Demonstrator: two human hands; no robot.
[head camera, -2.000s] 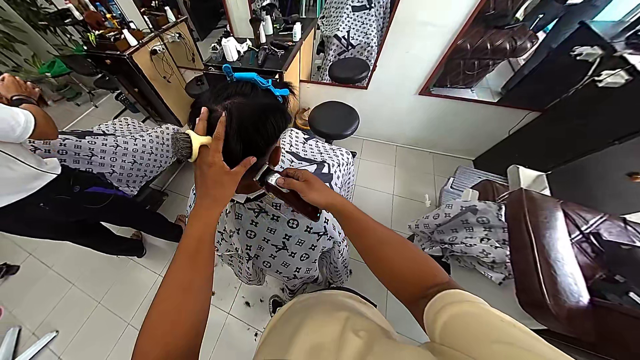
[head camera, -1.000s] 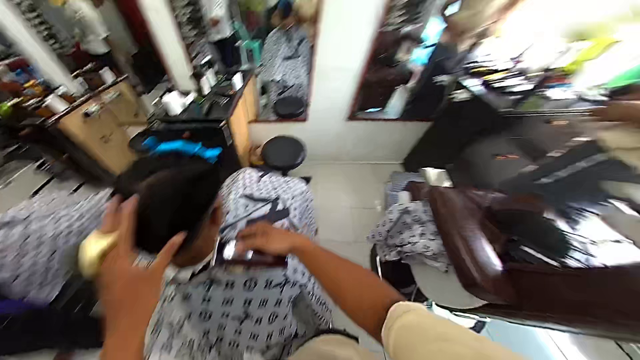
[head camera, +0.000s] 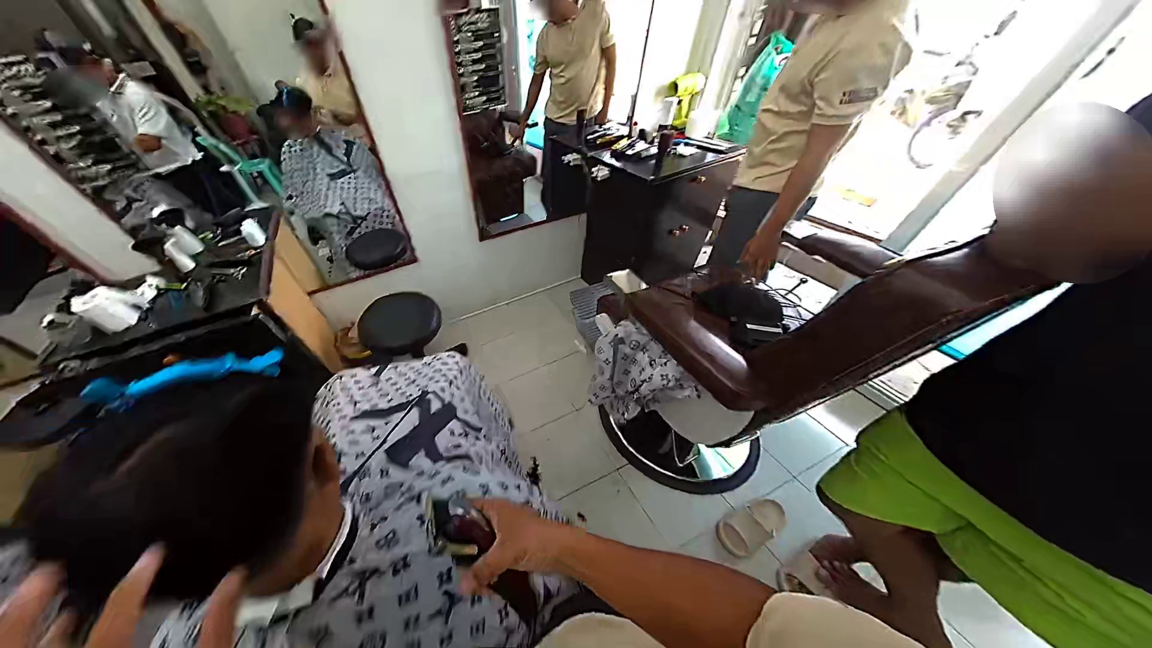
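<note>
My right hand (head camera: 517, 540) is closed around a hair clipper (head camera: 463, 529), held over the patterned barber cape (head camera: 405, 504) on a seated person. That person's dark-haired head (head camera: 180, 477) is at the lower left, with a blue hair clip (head camera: 184, 376) on top. A white strip circles the neck under the cape. My left hand (head camera: 135, 607) shows only as blurred fingers at the bottom left, spread beside the back of the head; its palm is out of frame, so whether it holds something is hidden.
A round black stool (head camera: 400, 322) stands beyond the cape. A brown barber chair (head camera: 810, 333) with a crumpled cape (head camera: 639, 369) is on the right, near a person in green shorts (head camera: 954, 513). Another person (head camera: 810, 117) stands behind it. Sandals (head camera: 751, 527) lie on the tiled floor. A cluttered counter (head camera: 207, 297) is left.
The view has swung far to the right. My right hand with the clipper is now apart from the person's neck, where it was two seconds ago. The earliest frame shows a yellow-handled brush in my left hand.
</note>
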